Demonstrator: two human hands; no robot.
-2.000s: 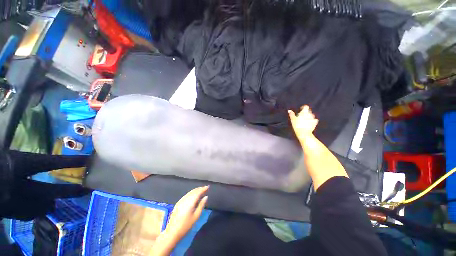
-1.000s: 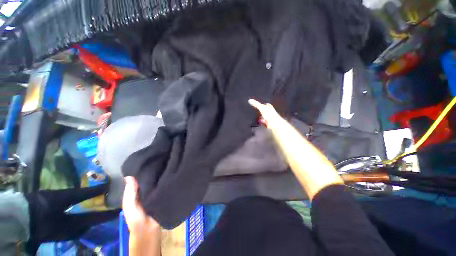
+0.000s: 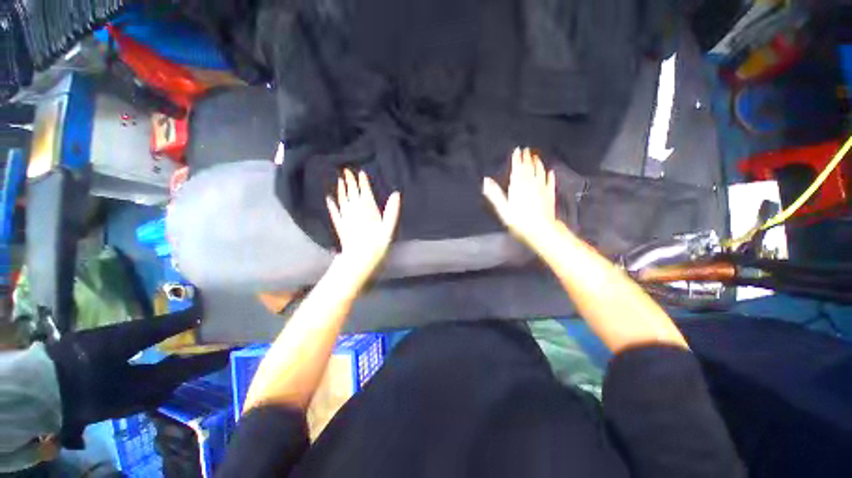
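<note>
A black garment [image 3: 439, 201] lies over the far side of the light-grey padded board [image 3: 224, 229], covering its middle and right part. My left hand [image 3: 362, 217] lies flat on the garment's near edge, fingers spread and pointing away from me. My right hand [image 3: 526, 198] lies flat on the garment further right, fingers spread. Neither hand is closed on cloth. The board's rounded left end and its near strip show bare. The garment's far part runs out of the top of the picture.
The steam iron [image 3: 687, 271] with a brown handle rests at the right, with a yellow hose [image 3: 794, 207]. The dark pressing table [image 3: 439, 303] lies beneath the board. A blue crate [image 3: 369, 359] stands below its near edge. Another person's arm [image 3: 131, 364] shows at the left. A red stool [image 3: 803, 177] stands right.
The garment's near part, lifted by my left hand a second ago, now lies down over the board. My left hand has moved away from me and right; both hands now rest flat.
</note>
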